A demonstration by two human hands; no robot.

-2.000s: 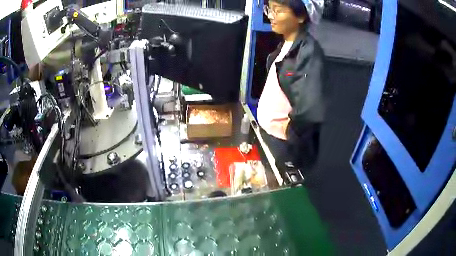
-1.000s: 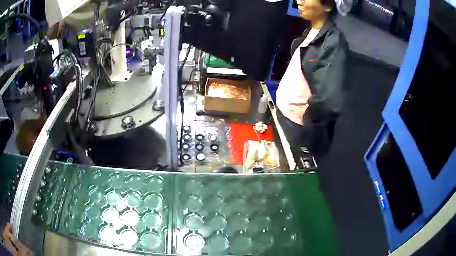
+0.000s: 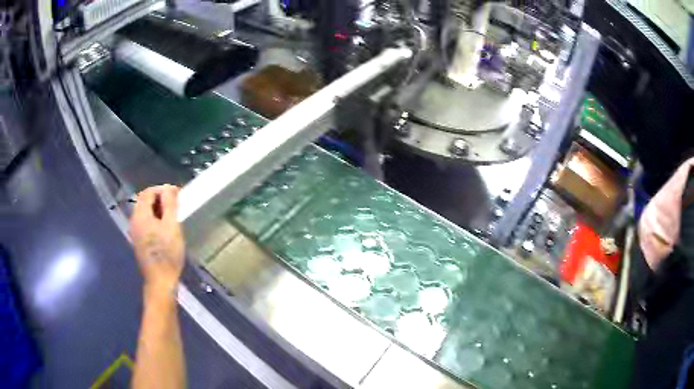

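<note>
My left hand (image 3: 158,232) is at the left of the view, its fingers curled at the near end of the silver machine frame bar (image 3: 281,137), which crosses above the belt. Clear blister trays (image 3: 388,262) with round pockets lie on the green conveyor belt (image 3: 533,319) and look empty. Part of a tray (image 3: 221,144) with rows of small round shapes shows beyond the bar. The shiny front guide plate (image 3: 327,330) runs along the belt's near edge. My right hand is not in view.
The rotary indexing table (image 3: 464,114) stands behind the belt. At right are an open carton (image 3: 590,182), a red patch (image 3: 584,251) with a pale plastic bag (image 3: 593,281), and part of a person (image 3: 666,220). A dark roller-like part (image 3: 183,61) is at upper left. Grey floor lies left.
The view has swung left and down, showing more belt and floor. My left hand and forearm are now clearly in view at the bar's near end. The person is now mostly cut off.
</note>
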